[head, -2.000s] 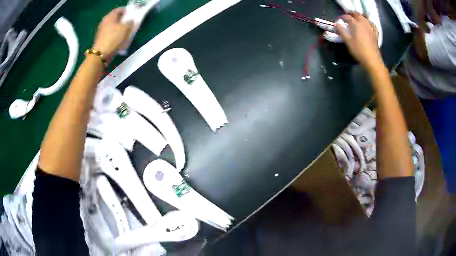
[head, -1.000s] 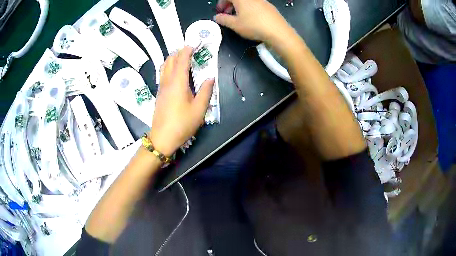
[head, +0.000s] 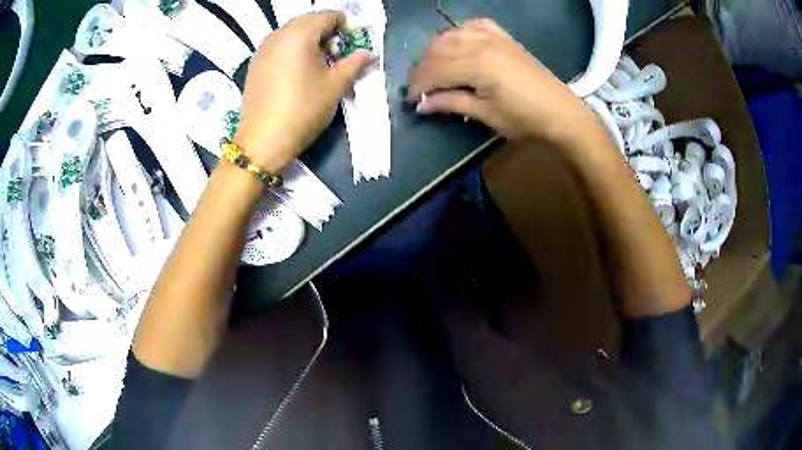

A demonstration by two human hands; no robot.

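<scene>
A white housing half point(head: 368, 132) lies on the dark bench, its jagged end towards the wearer. A green circuit board point(head: 356, 40) shows near its round head. My left hand point(head: 295, 88) is over the shell's left side, thumb and fingers closed around the board's left edge; the fingers partly hide the board. My right hand point(head: 492, 79) is just right of the shell, above the bench. Its thumb and fingertips pinch a tiny pale wire connector point(head: 422, 102), which does not touch the board. A thin dark wire point(head: 446, 13) shows above the right hand.
Overlapping white shells with green boards point(head: 75, 145) cover the left side. A vented round cover point(head: 273, 235) lies near the front edge. A curved white arm point(head: 607, 44) is at the bench's right. A brown carton point(head: 743, 189) below right holds heaped white arms point(head: 695, 189).
The view has shifted, so the bench sits higher. My left fingers have moved from beside the board onto its edge. My right hand has come down beside the shell, bringing a connector at its fingertips.
</scene>
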